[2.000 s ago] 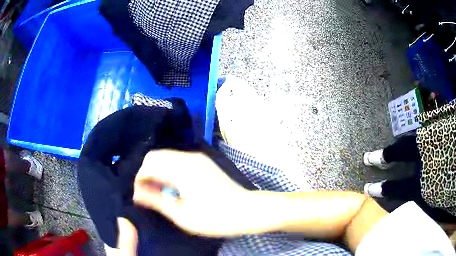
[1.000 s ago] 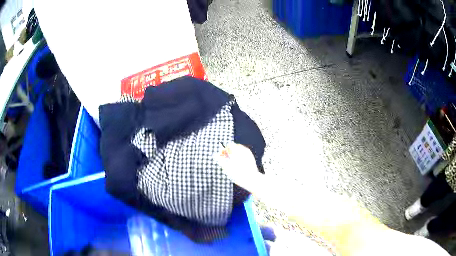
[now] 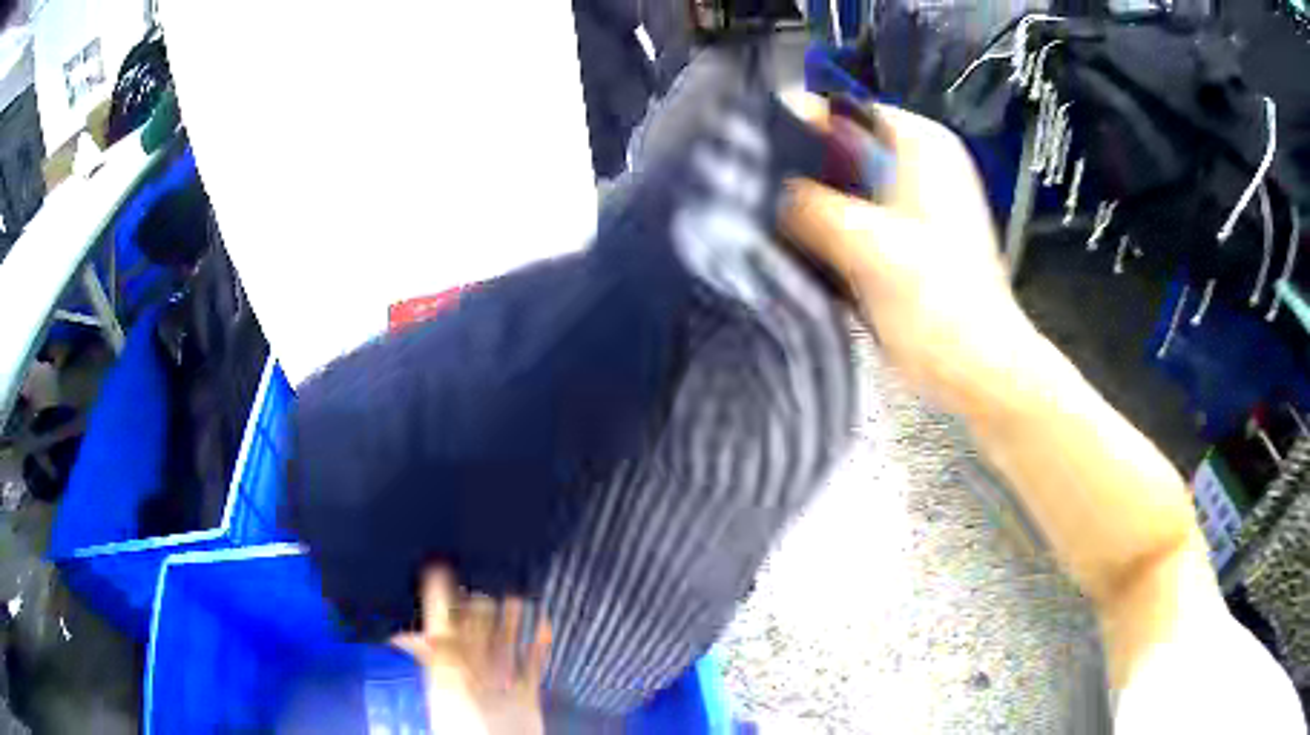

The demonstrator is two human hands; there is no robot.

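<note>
A navy garment (image 3: 474,417) with a navy-and-white gingham part (image 3: 675,531) hangs stretched over the near blue crate, blurred by motion. My right hand (image 3: 898,216) is raised at upper centre-right and is shut on the garment's upper end. A small dark reddish and blue thing shows in the same fist, too blurred to name surely. My left hand (image 3: 481,653) lies against the garment's lower edge above the crate, fingers somewhat spread. Whether it grips the cloth cannot be told.
The near blue crate (image 3: 216,632) stands below the garment, with another blue crate (image 3: 122,460) holding dark items at left. A large white surface (image 3: 388,144) with a red printed strip (image 3: 427,307) stands behind. Dark goods with white loops (image 3: 1049,129) hang at upper right. Speckled floor (image 3: 920,574) shows at right.
The garment was draped in a heap over the crate; its upper end is now pulled up and right in my right hand. My left hand has come into view at the bottom.
</note>
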